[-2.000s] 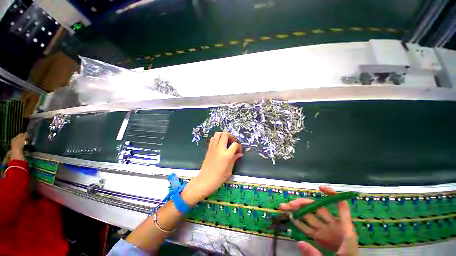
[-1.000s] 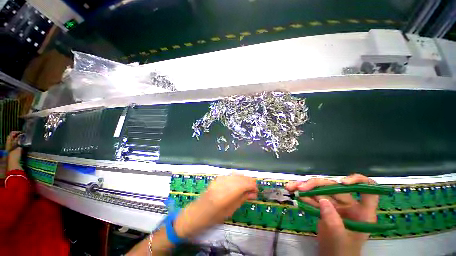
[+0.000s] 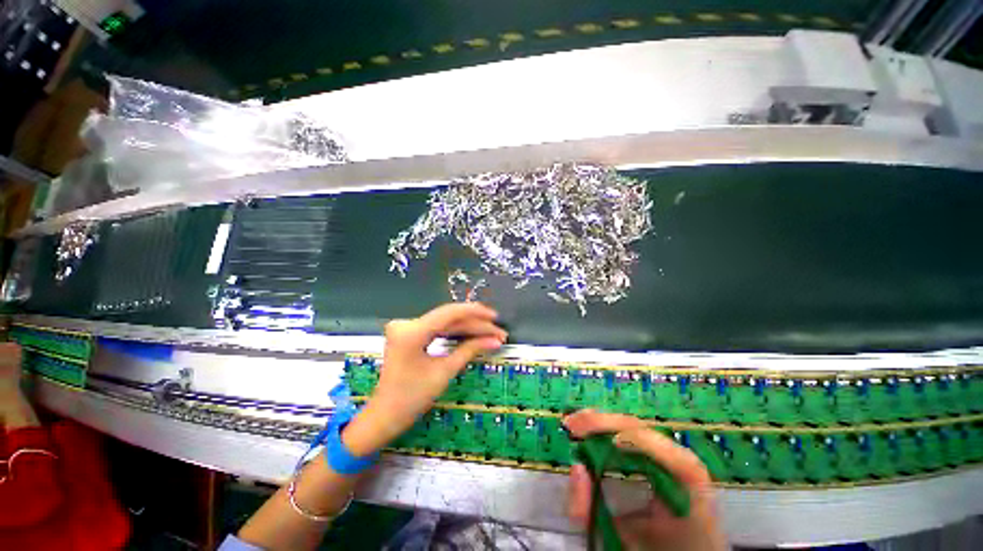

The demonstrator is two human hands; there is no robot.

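Note:
My left hand (image 3: 423,361), with a blue strap on the wrist, is over the upper board row at the belt's near edge. Its thumb and forefinger are close together; whether a small part is between them cannot be told. My right hand (image 3: 658,490) holds the green-handled pliers (image 3: 604,500) over the lower board row; the jaws are mostly hidden. The green circuit boards (image 3: 776,443) lie in two long rows. The heap of silver metal parts (image 3: 561,228) lies on the dark green belt beyond, with a few loose parts (image 3: 464,285) in front of it.
A lined clear tray (image 3: 275,264) and a white stick (image 3: 219,248) lie left of the heap. A crumpled plastic bag (image 3: 162,135) is at the far left. Metal rails (image 3: 216,409) run left of the boards. A person's red sleeve (image 3: 65,495) is at the lower left.
My left hand went from the heap to the pliers' jaws, then back up-left, away from them. My right hand has lowered, and the pliers' handles now point downward. The view has shifted slightly.

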